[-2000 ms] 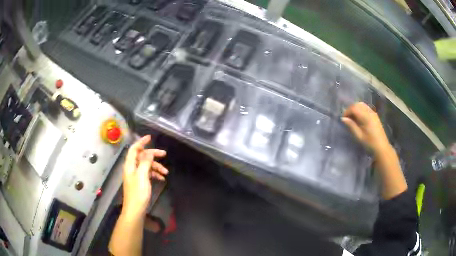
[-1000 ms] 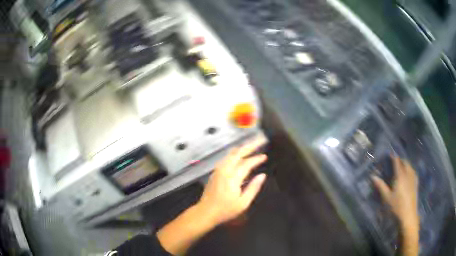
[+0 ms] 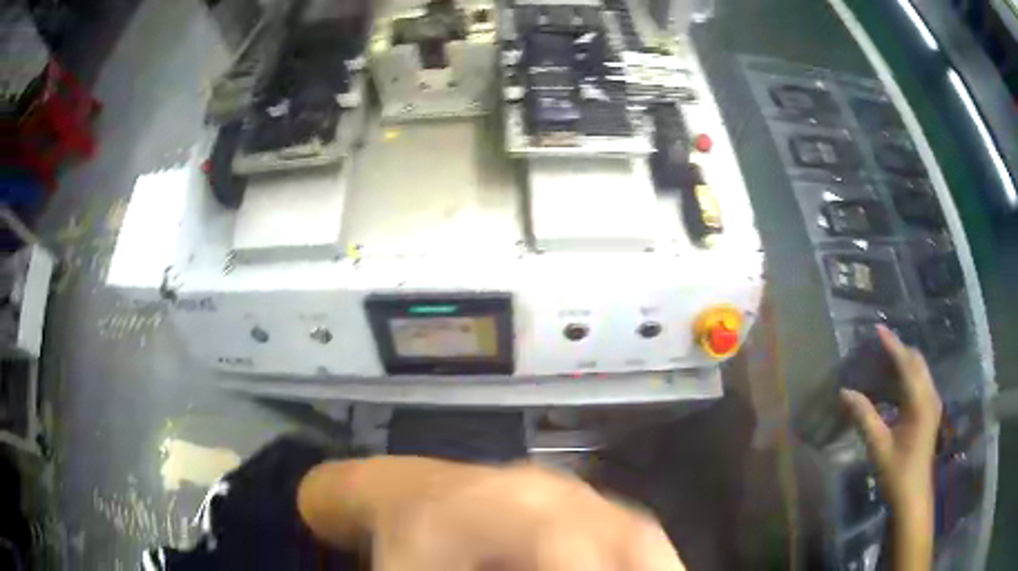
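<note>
My left hand (image 3: 491, 519) is large and blurred at the bottom centre, in front of the machine. Its fingers are cut off or hidden, so I cannot tell its grip. My right hand (image 3: 906, 429) is at the right over a clear blister tray (image 3: 828, 259), thumb and forefinger apart, with nothing clearly seen between them. Black handset assemblies (image 3: 851, 277) lie in the tray pockets, some with pale patches. On the machine, the left fixture (image 3: 299, 95) and right fixture (image 3: 564, 84) are dark blocks behind silver slide plates (image 3: 586, 203).
The touch screen (image 3: 441, 337) and emergency stop (image 3: 720, 335) are on the machine front. A yellow-and-black tool (image 3: 703, 210) lies near the small red button (image 3: 703, 143). A pale metal centre block (image 3: 435, 69) stands between the fixtures. Red items (image 3: 61, 123) are far left.
The view has swung left from the trays to face the machine squarely. My left hand has come close to the camera at the bottom centre. My right hand stays over the trays.
</note>
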